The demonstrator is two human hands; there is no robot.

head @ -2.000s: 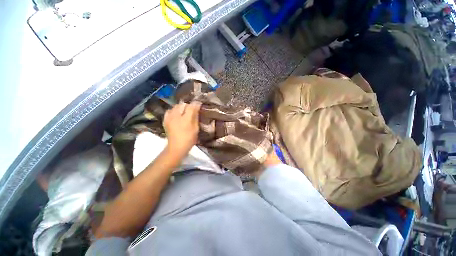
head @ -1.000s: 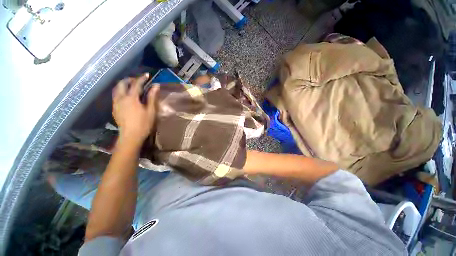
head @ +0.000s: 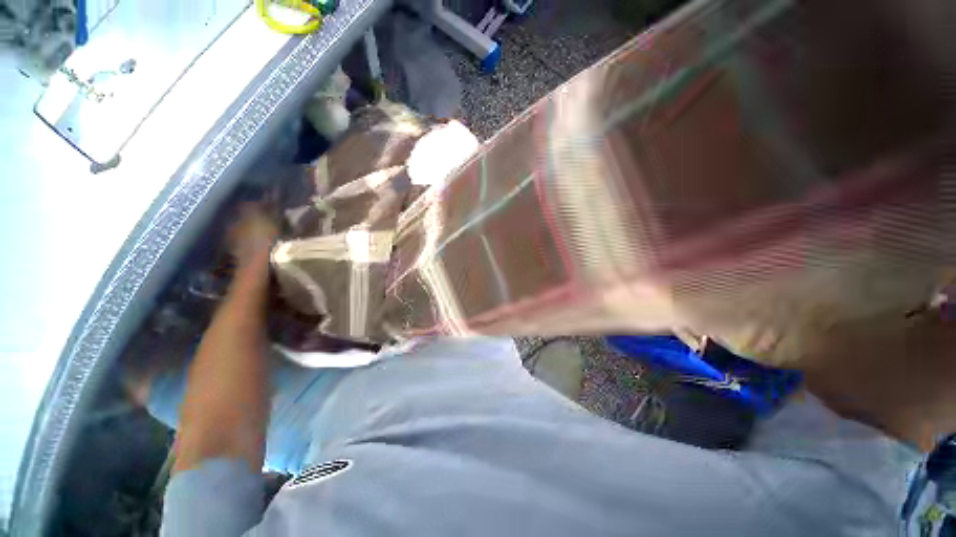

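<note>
Brown plaid fabric (head: 362, 246) lies bunched over my lap and rises, stretched and blurred, close to the camera at the upper right. A small white piece of cloth (head: 442, 154) shows at its upper edge, and more white shows under its lower edge. My left hand (head: 254, 233) is blurred at the fabric's left edge, beside the table front; its fingers and grip are unclear. My right hand (head: 750, 315) is strongly blurred at the lower edge of the raised fabric, which it holds up; its fingers cannot be made out.
The white machine table (head: 157, 63) curves along the left, with a measuring strip (head: 189, 189) on its front edge. Yellow scissor handles (head: 290, 15) lie at the top. A metal stand foot with a blue cap (head: 487, 55) is on the speckled floor. Blue material (head: 734, 383) shows at the lower right.
The plaid fabric has been pulled up and right toward the camera, with my right arm moving far right. It now covers where the tan pile showed. My left hand is slightly lower.
</note>
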